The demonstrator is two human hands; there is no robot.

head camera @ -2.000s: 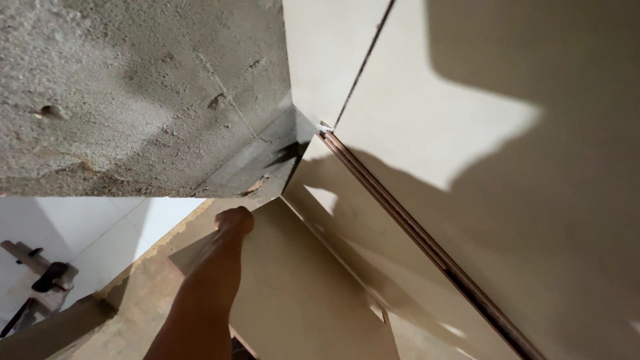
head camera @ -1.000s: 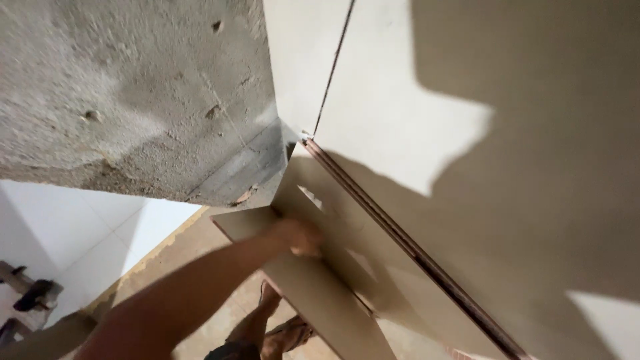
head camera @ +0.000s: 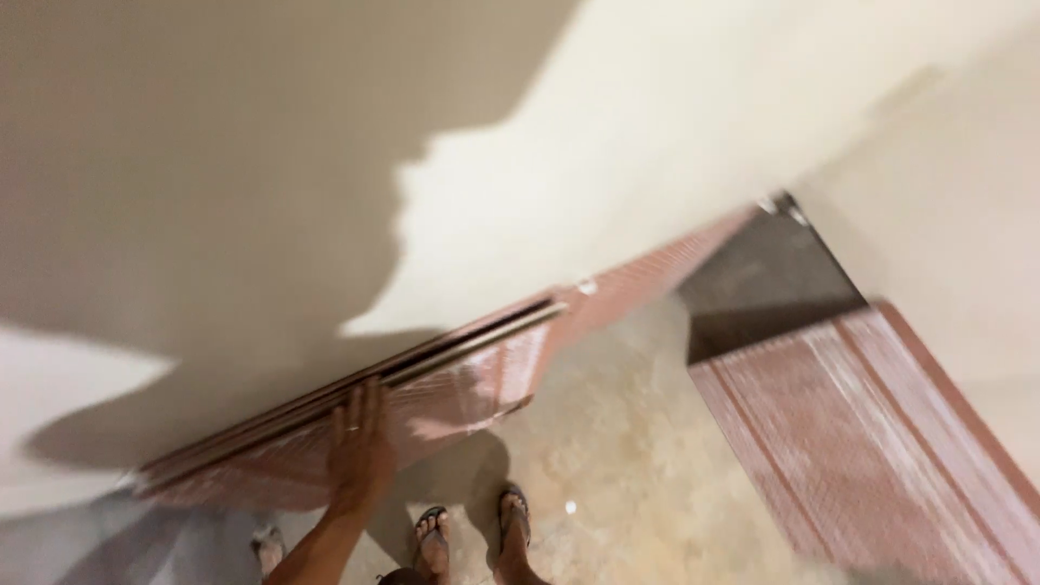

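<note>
My left hand (head camera: pixel 361 447), with a ring on one finger, lies flat against the reddish ribbed back of a large tile (head camera: pixel 479 382). Its fingertips reach the upper edges of several tiles (head camera: pixel 268 435) stacked on edge against the pale wall (head camera: pixel 650 106). The fingers are extended, not curled around an edge; the palm is hidden. My right hand is out of view.
More reddish-backed tiles stand along the wall (head camera: pixel 650 260). At the right a large reddish ribbed tile (head camera: pixel 877 455) is beside a dark grey panel or gap (head camera: pixel 772 276). Sandalled feet (head camera: pixel 435 536) stand on the mottled floor (head camera: pixel 634 422); another foot (head camera: pixel 268 544) shows at lower left.
The view has swung far along the wall. A second ago my hand was on the smooth face of a loose tile tilted out from the stack; now it is at a reddish ribbed back.
</note>
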